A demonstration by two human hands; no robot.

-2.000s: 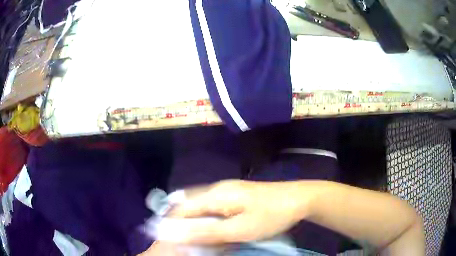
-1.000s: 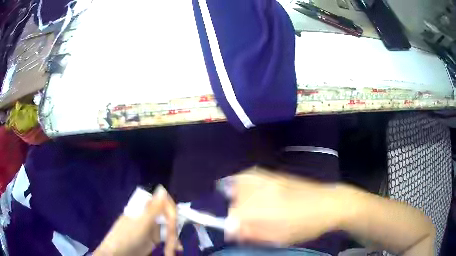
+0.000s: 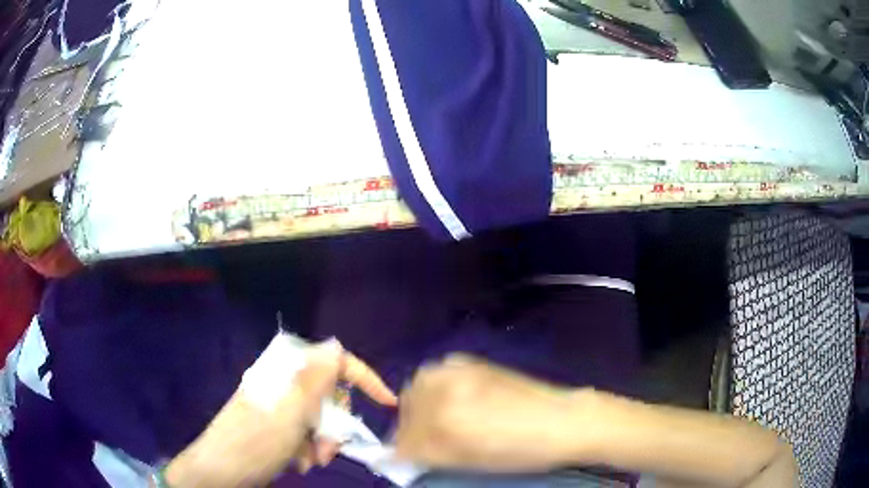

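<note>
My left hand (image 3: pixel 286 400) is at the lower middle over the lap, blurred, with a white piece lying against its back near the thumb side. My right hand (image 3: pixel 476 415) is just to its right, closed on one end of a narrow white strip (image 3: pixel 367 446). The strip runs between both hands, and the fingers of my left hand are curled on its other end. The strip's exact shape is blurred. A purple piece with a white stripe (image 3: pixel 476 114) lies on the white table (image 3: pixel 238 114) and hangs over its front edge.
Snips (image 3: pixel 619 30) and a black phone (image 3: pixel 721 43) lie at the upper right. A net-patterned seat (image 3: pixel 791 343) is at the right. Purple cloth (image 3: pixel 143 362) fills the lower left, below yellow (image 3: pixel 34 225) and red bundles. A worn measuring tape (image 3: pixel 667 181) runs along the table edge.
The hands were overlapping at first, then apart with the white strip stretched between them. Now they are closer together, the left slightly higher and further right. The view has shifted slightly.
</note>
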